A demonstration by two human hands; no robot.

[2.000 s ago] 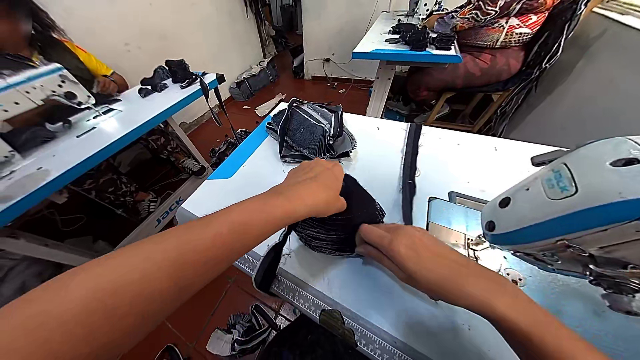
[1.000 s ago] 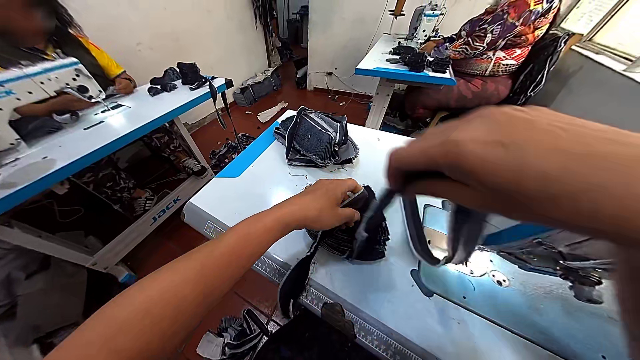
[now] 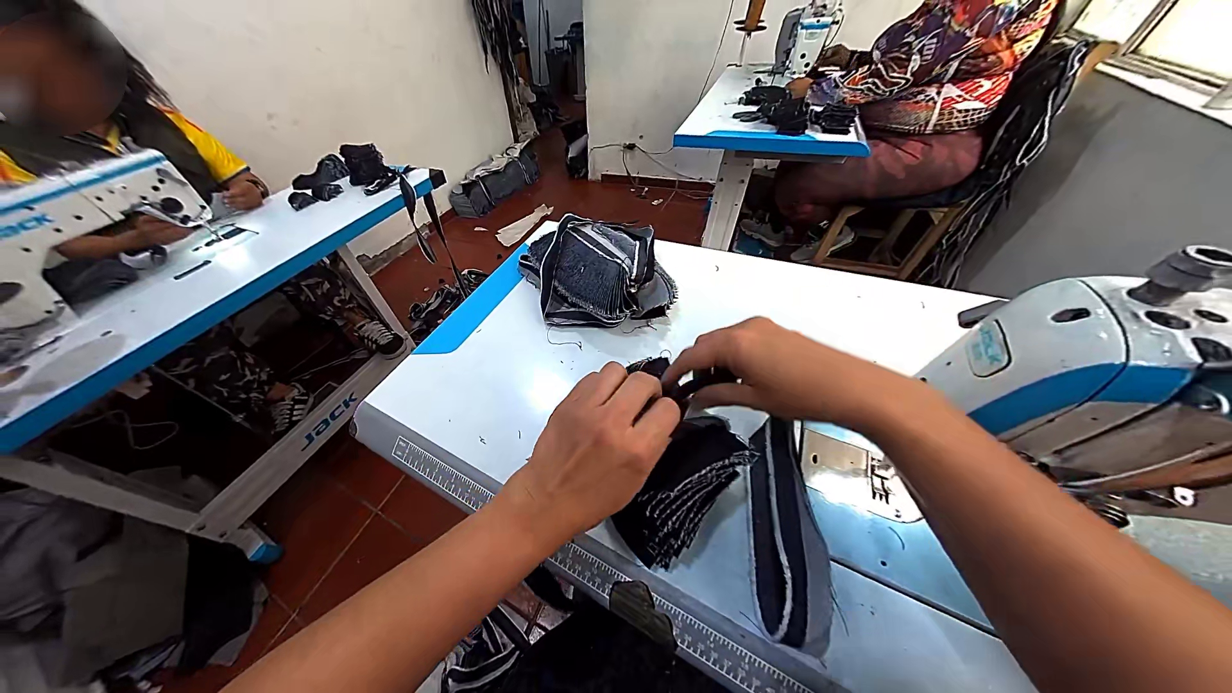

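A stack of dark denim pieces with frayed edges (image 3: pixel 681 491) lies near the table's front edge. My left hand (image 3: pixel 611 433) is closed on its upper end. Beside it, my right hand (image 3: pixel 756 371) pinches a dark denim strip (image 3: pixel 791 539), which hangs in a loop and rests on the table to the right of the stack. Both hands meet at the top of the stack, and their fingertips are partly hidden. Farther back on the white table sits a bundle of grey and black denim pieces (image 3: pixel 602 274).
An industrial sewing machine (image 3: pixel 1068 356) stands at the right, its needle plate (image 3: pixel 866 472) beside the strip. A measuring tape (image 3: pixel 452 481) runs along the table's front edge. Two people work at other machine tables (image 3: pixel 318 231), one at left, one at back right.
The strip lay flat behind the stack two seconds ago; my right hand lifted it and swung it across. Now both hands are together at the stack's top.
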